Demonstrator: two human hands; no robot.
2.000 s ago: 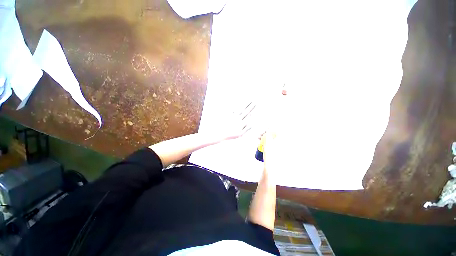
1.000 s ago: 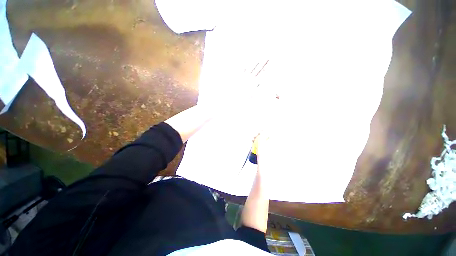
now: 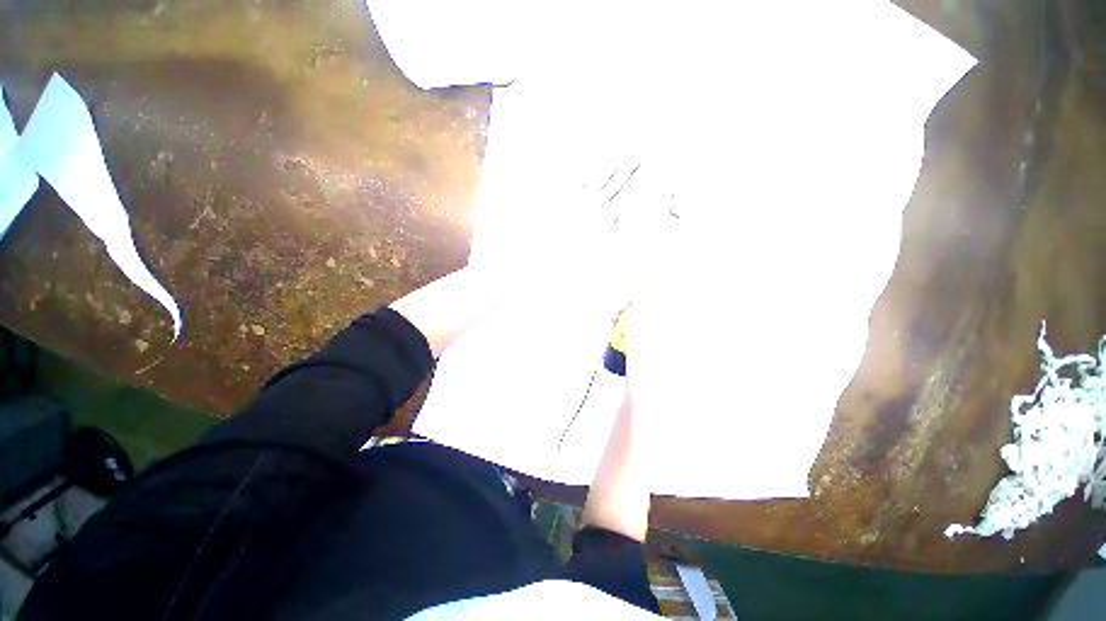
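Note:
A large white pattern sheet [image 3: 752, 364] lies on the brown table, mostly blanked by glare. My right hand [image 3: 638, 325] is closed around the electric scissors [image 3: 617, 347]; only part of their yellow body and black rear end shows. Their blades are lost in glare. A thin dark curved line runs from near the rear end towards the sheet's front edge; I cannot tell whether it is cut or printed. My left hand [image 3: 576, 218] lies flat on the sheet, left of and beyond the scissors, washed out, with dark gaps between its fingers.
Pointed, curling paper offcuts [image 3: 91, 200] lie at the left of the brown table [image 3: 267, 218]. A tangled off-white heap [image 3: 1055, 443] lies at the right. Below the front edge are green floor [image 3: 776, 580], dark equipment at the left and a box with paper.
The scissors and right hand have moved slightly away from the front edge, and more of the curved line shows behind them. My left hand has moved farther up the sheet. The view has shifted.

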